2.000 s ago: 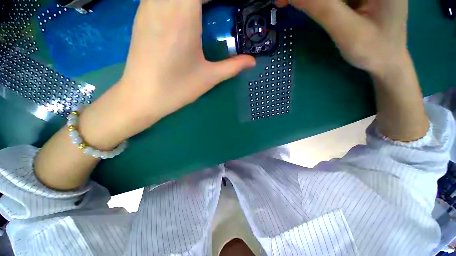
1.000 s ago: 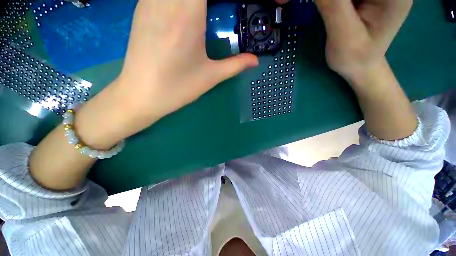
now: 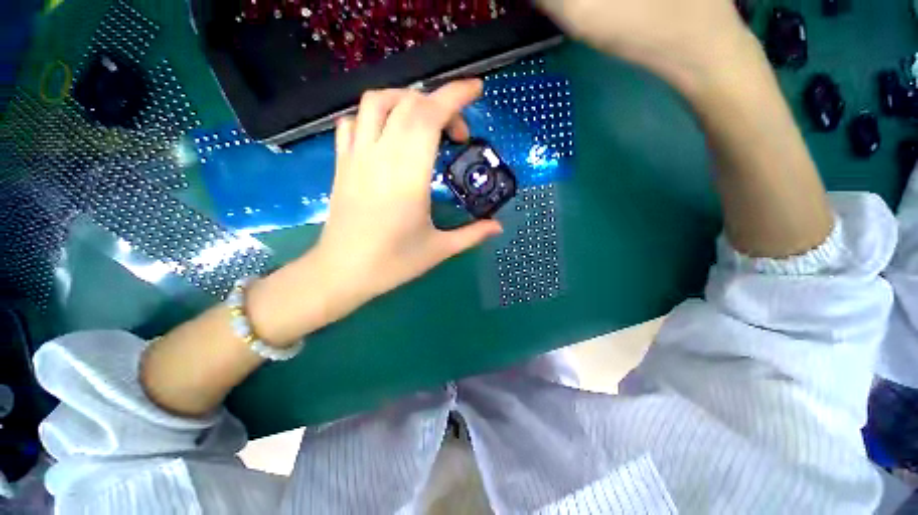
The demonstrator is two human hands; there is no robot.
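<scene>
A black rounded-square unit [image 3: 479, 179] with a ring in its middle and a small white mark is held in my left hand [image 3: 388, 191], between thumb and fingers, above the green mat. My right hand [image 3: 644, 25] is at the top edge of the picture, beside the tray's right end; its fingers are cut off, so what it holds is hidden. A clear sheet with rows of small dots [image 3: 530, 246] lies just below and right of the unit. A shiny blue film [image 3: 272, 191] lies under and beside my left hand.
A black tray [image 3: 257, 101] with a heap of red parts [image 3: 372, 25] is beyond my hands. Several black units [image 3: 823, 101] lie at the right. Dotted sheets [image 3: 151, 191] cover the left, with a yellow ring [image 3: 56, 80] and a dark round item [image 3: 111, 91]. Another person's sleeve [image 3: 901, 302] is at the right edge.
The view has shifted, bringing the tray and right-hand units into sight. My right hand has moved away from the unit to the top edge. My left hand still holds the unit, now tilted differently.
</scene>
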